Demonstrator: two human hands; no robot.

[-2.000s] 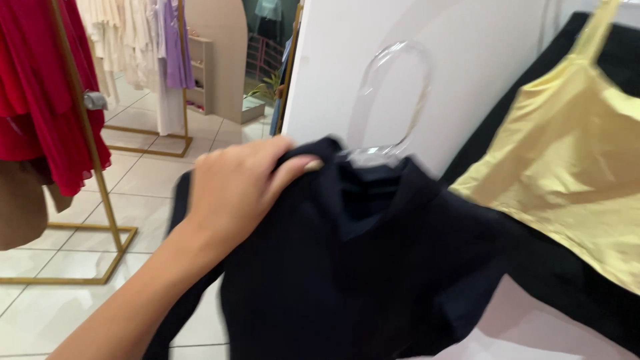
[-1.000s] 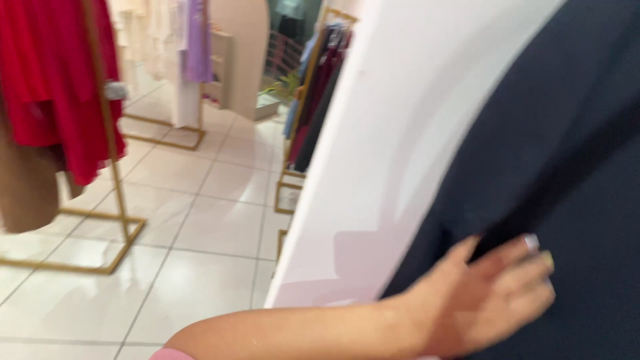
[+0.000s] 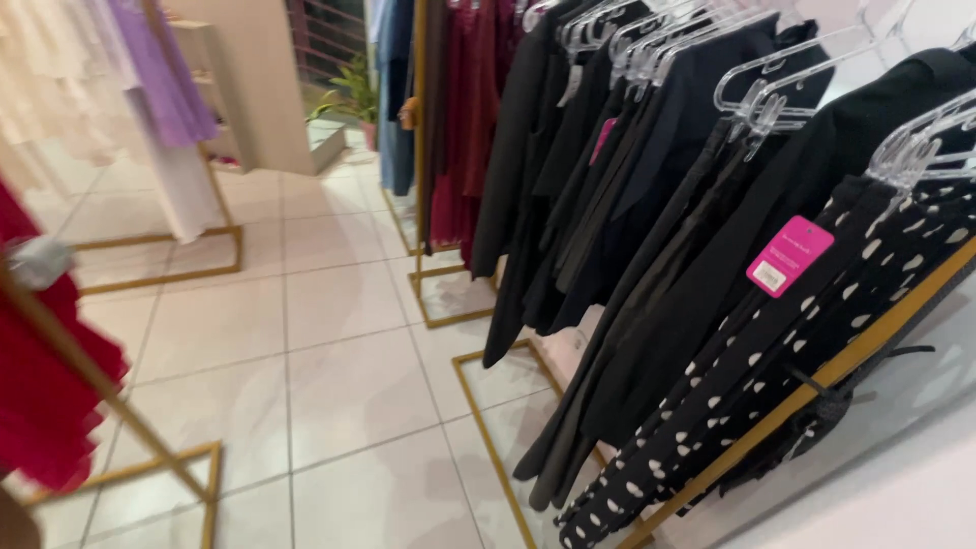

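Observation:
Neither of my hands is in view. Dark garments hang close together on a gold metal rack [image 3: 907, 316] at the right. Among them are black trousers with white spots [image 3: 713, 400], a black long-sleeved garment [image 3: 717, 252] and a dark navy garment [image 3: 671, 122]. Clear plastic hangers [image 3: 808, 69] hold them, some with clips at the waistbands. A pink tag [image 3: 791, 255] with writing hangs in front of the spotted trousers.
A red garment [image 3: 46, 389] hangs on a gold rack at the left. Farther back are a purple garment [image 3: 164, 76], maroon garments [image 3: 465, 130], a potted plant [image 3: 354, 91] and a shelf unit [image 3: 206, 84]. Gold rack bases [image 3: 488, 427] stand on the tiled floor [image 3: 358, 381].
My hand, on a dark collared top two seconds ago and at dark fabric one second ago, has left the view. The view has swung to the rack of dark clothes.

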